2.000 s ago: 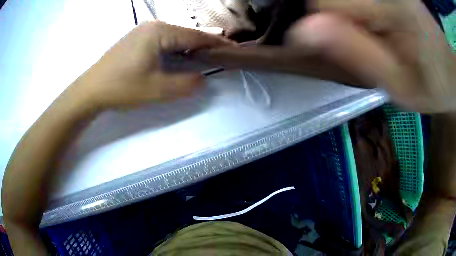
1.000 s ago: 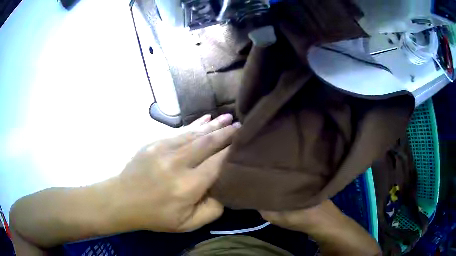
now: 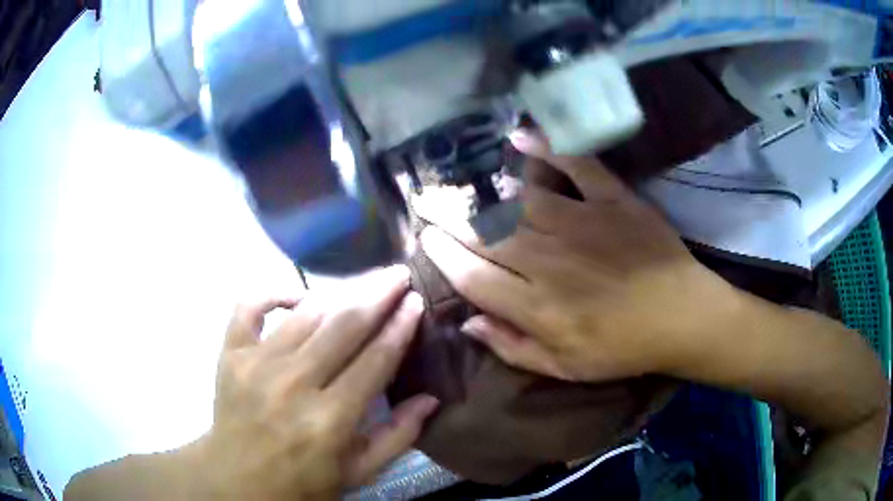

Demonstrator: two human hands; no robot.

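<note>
The brown garment lies on the white table under the sewing machine head and hangs over the table's front edge. My left hand lies with its fingertips on the cloth's left edge, just in front of the needle area. My right hand lies on the cloth to the right, its index finger raised beside the presser foot area. Both hands press on the cloth rather than grip it, as far as shows. The needle itself is hidden.
A shiny metal guard hangs close to the camera at the left. Clear coiled tubing lies at the table's right. The green basket stands at the right. A white cord shows below the table edge.
The view has moved closer to the machine head. My right hand has come from under the garment to on top of it, beside the presser foot. My left hand still rests at the cloth's left edge.
</note>
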